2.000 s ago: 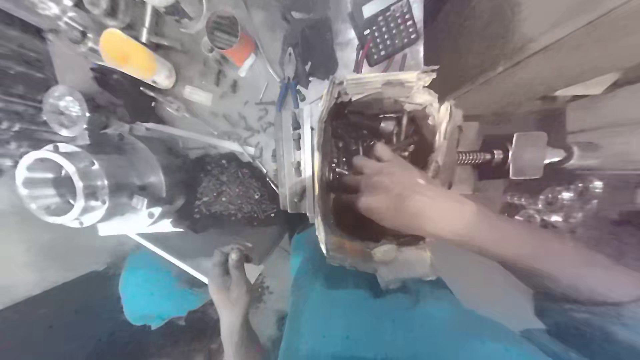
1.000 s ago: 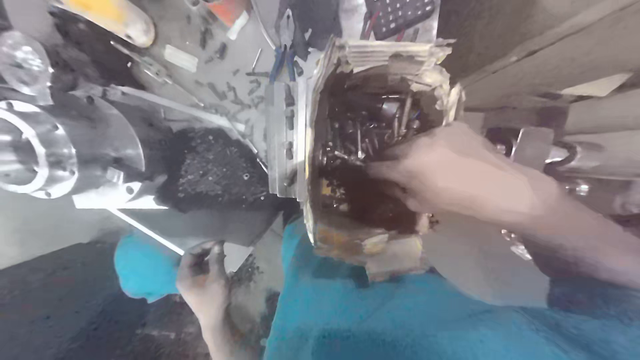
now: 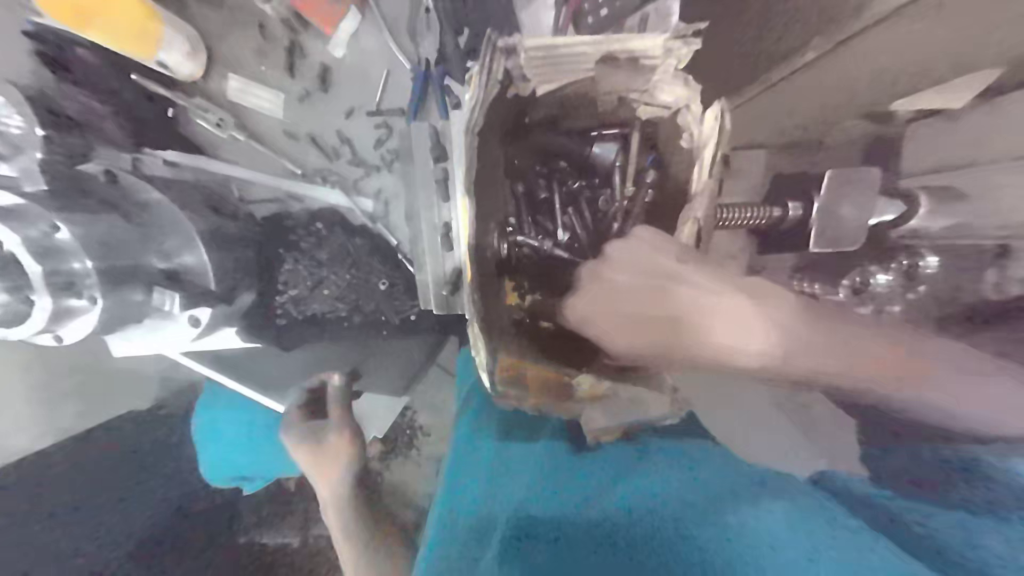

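My right hand (image 3: 664, 300) reaches into a worn cardboard box (image 3: 484, 320), its fingers curled low over the dark bottom. Whether it grips anything is hidden. Metal bolts or pins (image 3: 568, 212) lie in a heap just beyond the fingertips. At the lower left, my left hand (image 3: 328, 424) has thumb and fingertips brought together beside a thin white rod or edge (image 3: 224, 380); a small dark piece seems to show at the fingertips, too blurred to name. Above that hand lies a pile of small dark metal parts (image 3: 340, 276) on a dark surface.
A grooved metal block (image 3: 436, 216) stands against the box's left side. Blue-handled pliers (image 3: 428, 88) and scattered small parts (image 3: 344, 152) lie behind it. A flanged metal cylinder (image 3: 128, 248) is at the left, a threaded screw (image 3: 752, 214) at the right. Blue cloth (image 3: 608, 496) covers the near side.
My right hand has moved within the box toward its near right part, away from the bolts it was over two seconds ago. The left hand stays low at the left. The view has shifted somewhat.
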